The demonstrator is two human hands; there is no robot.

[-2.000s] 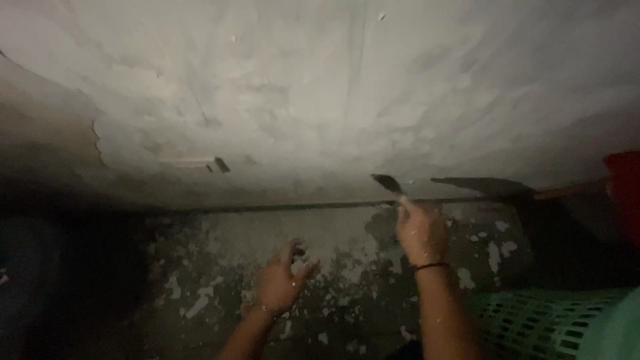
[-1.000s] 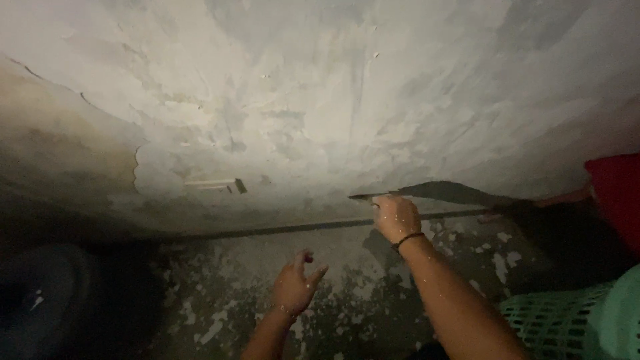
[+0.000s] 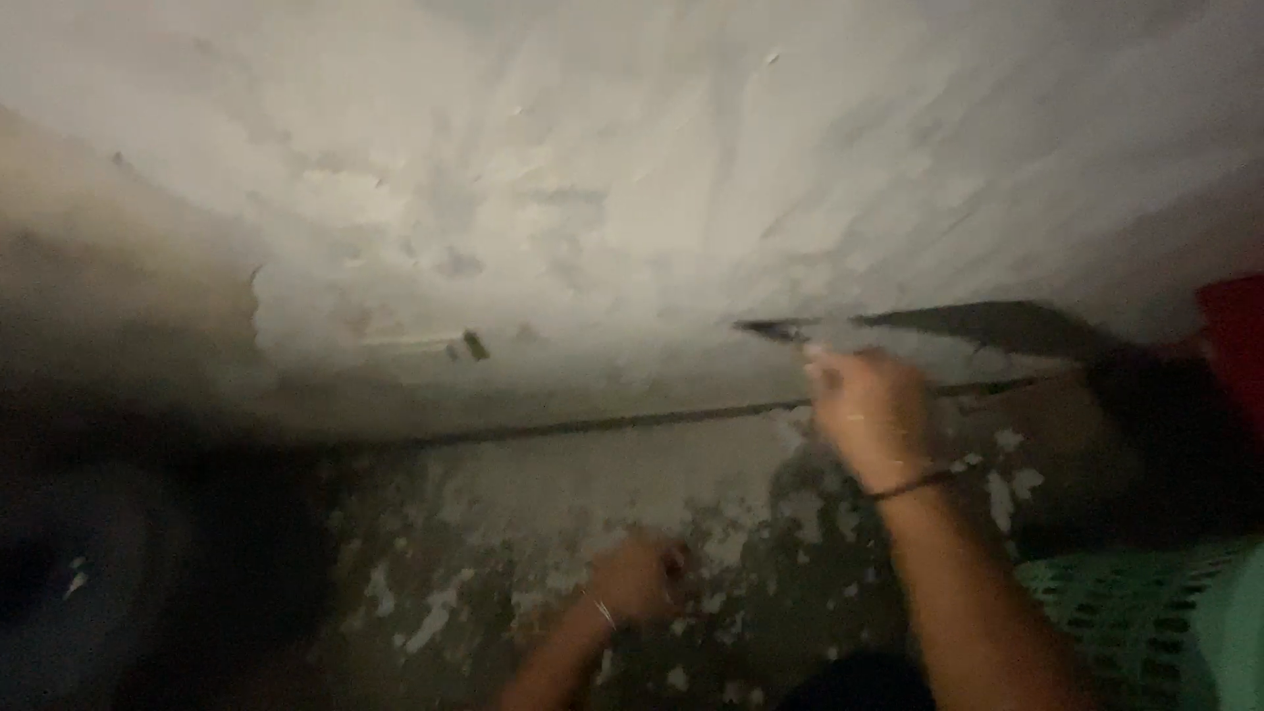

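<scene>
My right hand [image 3: 874,410], with a dark band at the wrist, grips the light handle of a scraper with a dark blade [image 3: 775,329]. The blade lies at or close to the lower part of a pale, patchy wall [image 3: 592,227]; blur hides whether it touches. A long dark shadow falls on the wall to the right of the tool. Lower down and to the left, my left hand [image 3: 642,578] hangs over the floor, blurred, its fingers partly curled. Whether it holds anything cannot be made out.
Pale flakes are scattered over the dark floor [image 3: 553,523] below the wall. A green perforated plastic basket [image 3: 1136,612] stands at the lower right, a red object [image 3: 1234,336] at the right edge. A dark round object [image 3: 89,583] is at the lower left.
The scraper first pointed up and to the left, then lay nearly level along the wall. My left hand's fingers were spread earlier and now look more curled.
</scene>
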